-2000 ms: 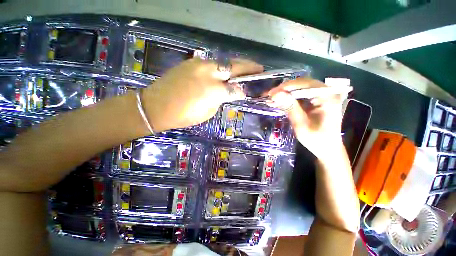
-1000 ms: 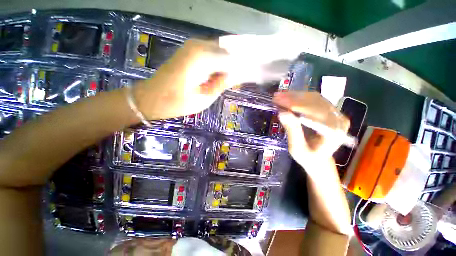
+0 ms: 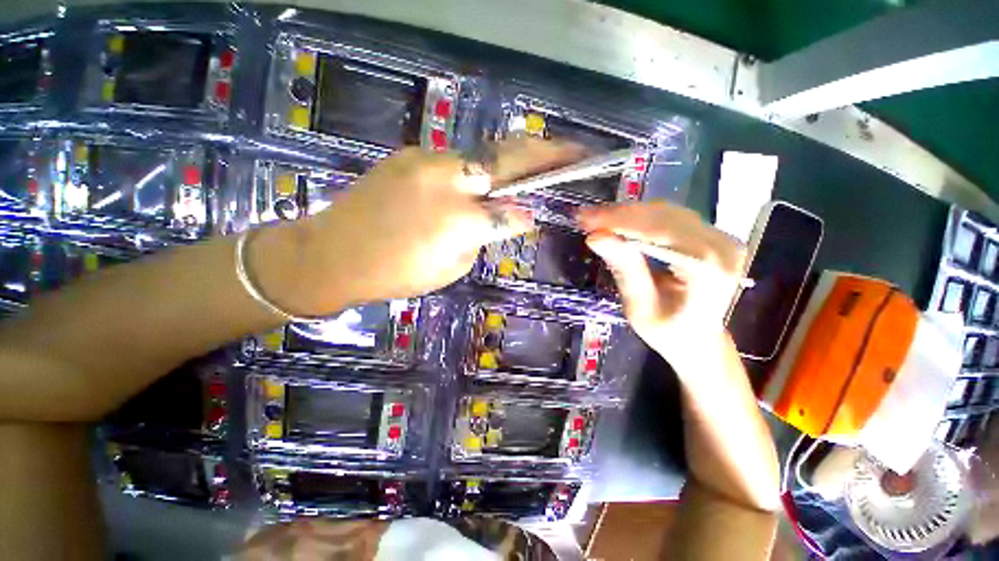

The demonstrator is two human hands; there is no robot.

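A clear blister tray holds rows of handheld units with dark screens, yellow spots at one end and red at the other. My left hand holds a thin white stack of cards, seen nearly edge-on, over a unit in the upper right of the tray. My right hand grips a slim white pen-like tool, its fingertips just below and right of the cards. Whether the tool touches anything is not clear. My left hand and forearm hide several pockets.
A white slip and a smartphone lie right of the tray. Beyond are an orange pack, a white fan and another framed tray. A pale rail runs along the back. A brown box is at the bottom.
The white cards, raised and blurred a second ago, are lower and tilted edge-on. My left hand has come down slightly. My right hand still holds the tool, now more level.
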